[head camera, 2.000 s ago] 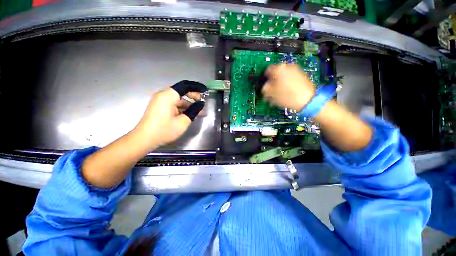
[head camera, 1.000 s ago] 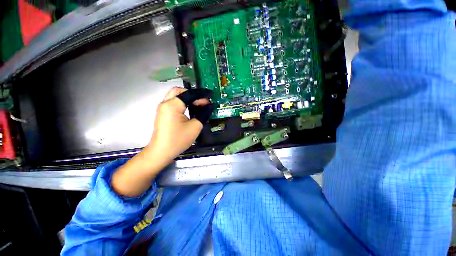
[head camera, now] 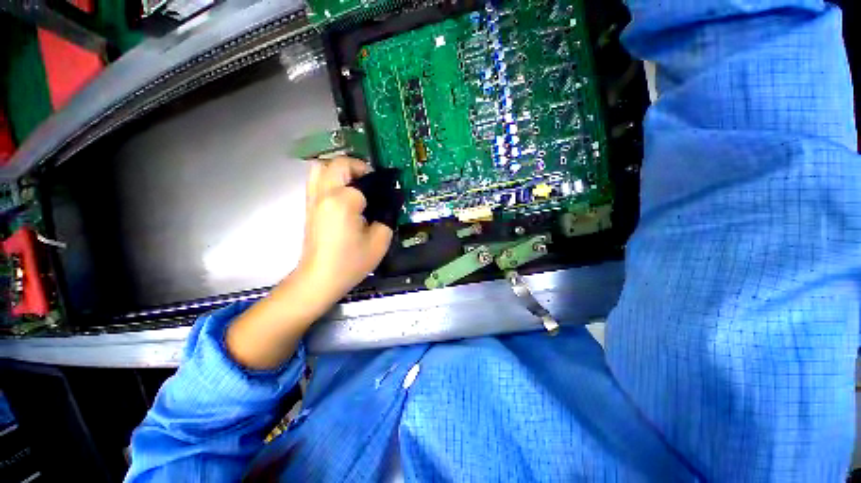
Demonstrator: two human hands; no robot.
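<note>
The green main circuit board (head camera: 434, 104) lies in its black carrier (head camera: 359, 104), with blue and white parts in columns. My left hand (head camera: 345, 222), with black finger cots, is at the board's near left corner, fingertips together. Whether it holds a small part is hidden by the cots. My right hand is out of the picture past the top edge; only its blue sleeve (head camera: 732, 170) shows. Olive-green clamps (head camera: 458, 268) sit at the carrier's near edge, and another clamp (head camera: 326, 143) sticks out at its left.
The silver front rail (head camera: 406, 316) runs along my waist. A shiny metal plate (head camera: 189, 189) lies left of the carrier. A red sheet (head camera: 26, 274) is at the far left. A perforated green strip (head camera: 345, 8) is at the carrier's far edge. A metal strip (head camera: 535, 304) hangs over the rail.
The view has swung. My left hand has moved from beside the carrier onto the board's near left corner. My right hand has left the board and gone up out of the picture.
</note>
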